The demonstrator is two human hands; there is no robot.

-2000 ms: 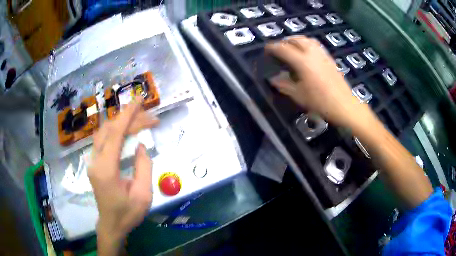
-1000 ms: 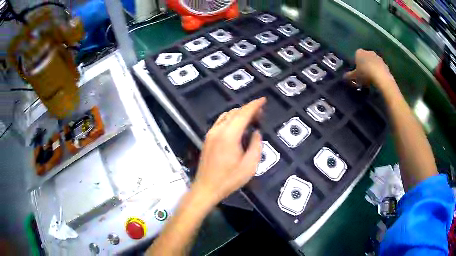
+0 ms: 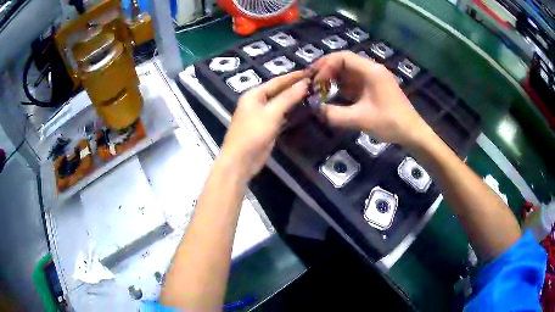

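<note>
My right hand (image 3: 365, 91) holds a small watch case (image 3: 324, 91) with a gold-yellow inside, tilted above the foam tray (image 3: 309, 183). My left hand (image 3: 258, 119) meets it from the left, its fingertips closed at the case's edge; its exact grip is blurred. In the black tray lie several pale back covers with dark round centres, one of them (image 3: 339, 168) below my hands. At the left, the amber press head (image 3: 109, 85) is down over the right orange fixture (image 3: 125, 141). The left orange fixture (image 3: 73, 167) has a dark recess.
The white machine front (image 3: 122, 210) is at the left, with white film (image 3: 91, 266) on it. A green basket edge (image 3: 41, 277) is at the lower left. An orange-red fan (image 3: 258, 15) stands behind the tray. A red heap (image 3: 549, 262) lies at the far right.
My right hand has moved left from the tray's right side, now with the watch case. My left hand has moved up to meet it. The view has shifted, and the press head appears lower over the fixture.
</note>
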